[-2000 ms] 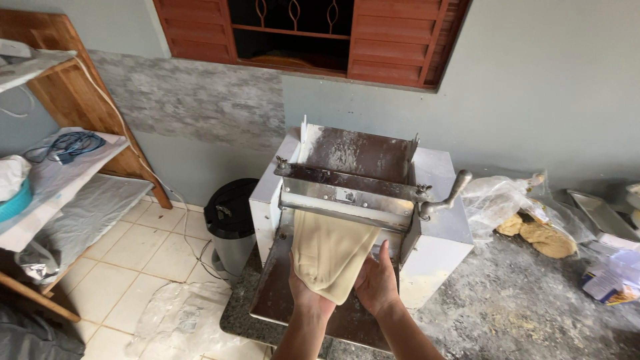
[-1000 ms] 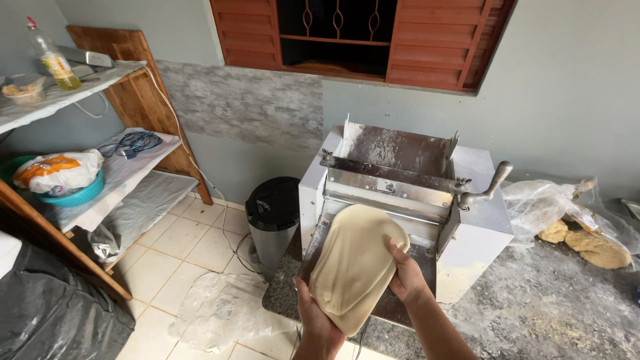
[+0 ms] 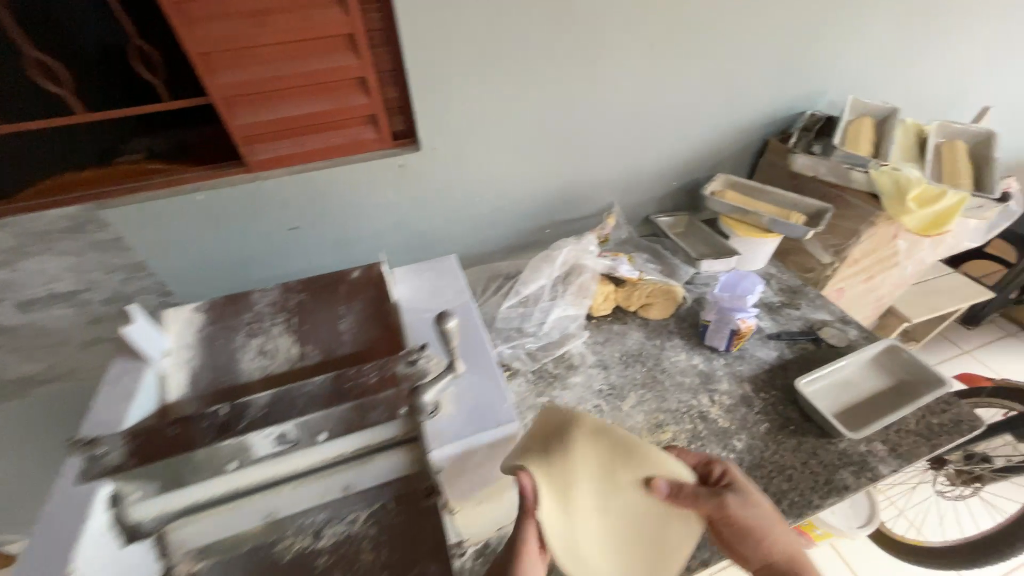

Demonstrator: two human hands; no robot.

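A flat, pale sheet of dough (image 3: 604, 496) hangs between my two hands at the bottom centre, slightly blurred. My left hand (image 3: 524, 532) grips its left edge with the thumb up; much of that hand is cut off by the frame. My right hand (image 3: 724, 504) pinches the right edge, thumb on top of the sheet. To the left stands a dough sheeter (image 3: 272, 432) with a metal crank handle (image 3: 442, 364) and a floury brown feed tray (image 3: 284, 332). The dough is to the right of its lower tray, over the near part of the granite counter (image 3: 632, 384).
Lumps of dough (image 3: 648, 298) lie beside a clear plastic bag (image 3: 552, 280). Near the counter's right end are an empty loaf pan (image 3: 872, 388), an opened paper packet (image 3: 730, 312) and a dark-handled tool (image 3: 808, 336). Pans holding dough (image 3: 768, 206) stand farther back. A bicycle wheel (image 3: 952, 480) is at lower right.
The dough sheet has left the front of the sheeter's rollers and is now to the machine's right, still in both hands. The view has swung far to the right.
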